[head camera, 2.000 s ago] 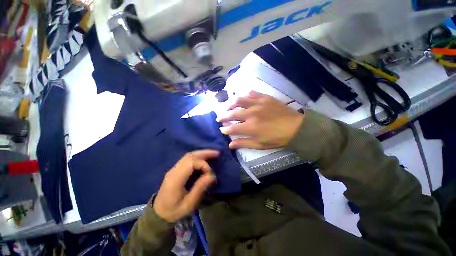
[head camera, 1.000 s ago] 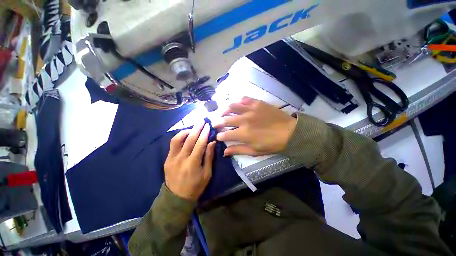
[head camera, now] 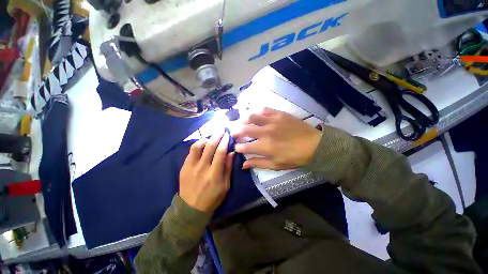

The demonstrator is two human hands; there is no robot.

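Note:
A large navy garment piece (head camera: 134, 182) lies flat left of and below the needle area. My left hand (head camera: 206, 171) lies on it, its fingertips pressing the cloth's edge just below the machine foot. My right hand (head camera: 278, 140) is beside it, fingertips at the same edge, where a small navy fold (head camera: 230, 140) shows between the hands. What the right fingers pinch is hidden. The white sewing machine head (head camera: 171, 45) stands above, its presser foot area (head camera: 231, 113) lit brightly. A pale narrow strip (head camera: 263, 188) hangs over the front edge below my right hand.
Navy strips (head camera: 326, 85) lie right of the needle under the machine arm. Black-handled shears (head camera: 404, 101) lie beside them, with small metal parts (head camera: 425, 64) and orange-handled snips (head camera: 475, 59) further right. A long navy bundle (head camera: 55, 171) lies far left. Ruler markings (head camera: 294, 181) run along the front edge.
My left hand has come from the lower cloth, where its fingers were curled, up to the edge beside my right hand. Over the last second both hands have stayed nearly in place.

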